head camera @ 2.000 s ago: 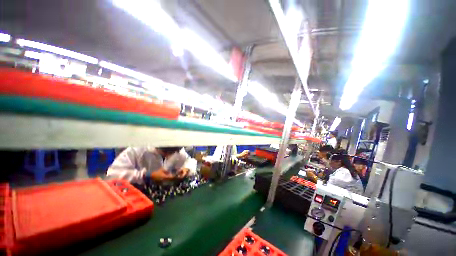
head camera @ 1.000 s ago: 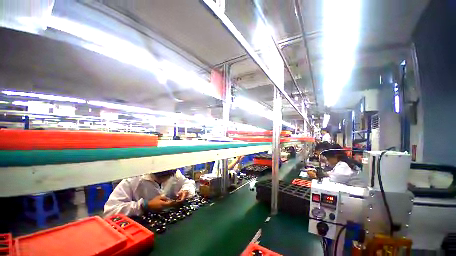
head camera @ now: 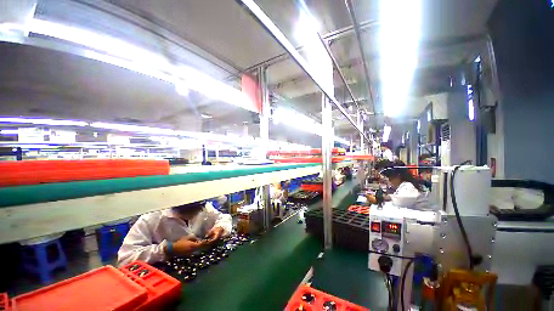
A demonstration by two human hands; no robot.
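Observation:
Neither of my hands is in the picture. A red compartment tray [head camera: 349,307] is cut off by the bottom edge, with round black units [head camera: 308,297] in its pockets. Another red compartment tray [head camera: 164,282] lies at the lower left across the green belt [head camera: 255,267], with a few dark units in its pockets. A flat red panel [head camera: 79,293] without visible pockets rests against or on it. Many small black units [head camera: 203,260] are spread in front of a person opposite.
A white benchtop machine [head camera: 389,240] with red digital displays stands at right. A black divided crate [head camera: 343,226] and a metal post [head camera: 327,182] stand on the belt. A raised shelf [head camera: 121,195] crosses the left. People in white coats sit opposite and farther along.
The view has turned and settled, and the scene has shifted left. The loose disc on the belt seen at first is out of view. The near red tray shows more than a second ago.

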